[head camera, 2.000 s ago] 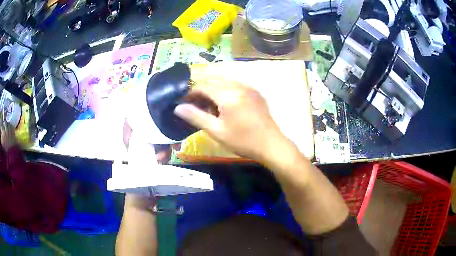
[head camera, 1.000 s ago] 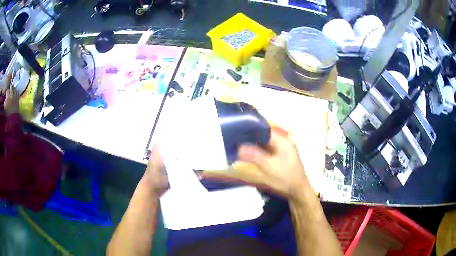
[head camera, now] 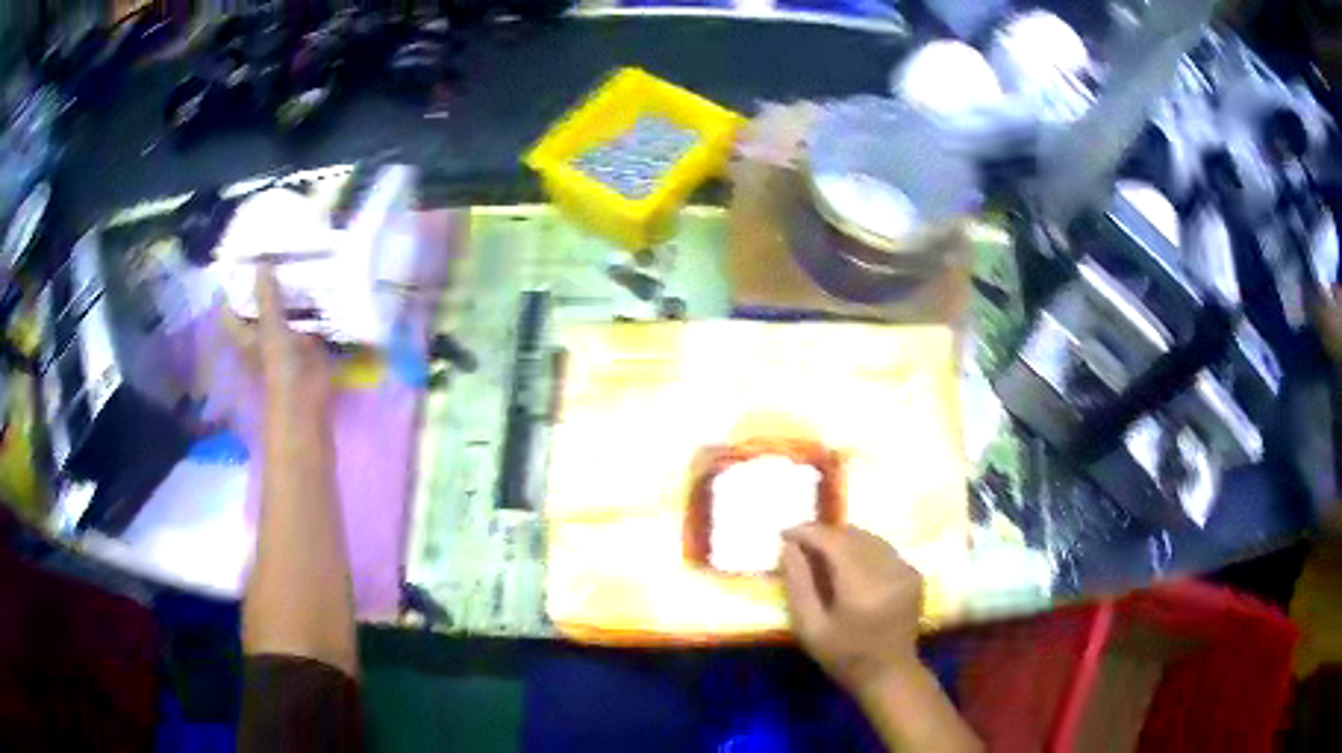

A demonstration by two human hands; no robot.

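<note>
The frame is blurred by motion. A white housing is at the upper left, over the pink sheet. My left hand is at its lower left side with fingers against it; whether it grips the housing is too blurred to tell. The cream work pad lies in front of me, with a brown-rimmed square recess that shows bright white inside. My right hand is at the recess's lower right edge, fingers curled. Whether it holds something small is hidden.
A yellow parts box with tiny silvery pieces and a round screw container on brown board stand behind the pad. A metal fixture with the black screwdriver is at right. A red crate is at the lower right.
The white housing has moved from the front of the pad to the upper left, with my left hand. My right hand has left it and moved to the pad's recess, now uncovered.
</note>
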